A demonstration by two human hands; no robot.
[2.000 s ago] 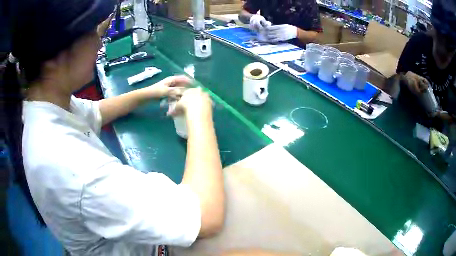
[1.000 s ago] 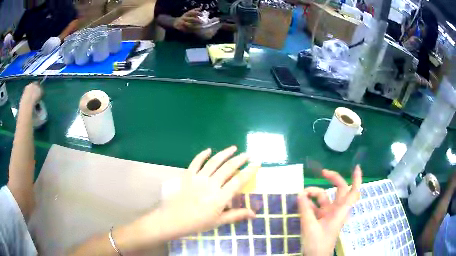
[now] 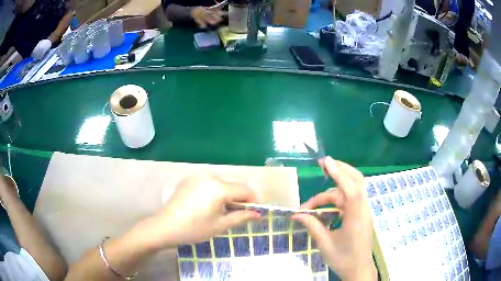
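Observation:
The label sheet point(image 3: 258, 244), with grey-blue rectangles and yellow grid lines, lies in front of me. Its far edge is bent up in a narrow fold between my hands. My left hand point(image 3: 214, 211) pinches this edge on the left. My right hand point(image 3: 346, 219) pinches it on the right. A small dark pointed piece point(image 3: 315, 152), possibly a label, sits at a raised fingertip of my right hand. Glare hides part of the sheet.
Beige cardboard point(image 3: 104, 203) lies at left. A thick label stack point(image 3: 412, 219) is right of my right hand. White cylinders stand on the green belt at left point(image 3: 134, 123), right point(image 3: 402, 115) and far right point(image 3: 471, 184). Co-workers' arms show at both sides.
Both hands have closed on the sheet's far edge, which lay flat before and is now bent up. The dark piece now shows clearly at my right fingertip. The view has shifted slightly.

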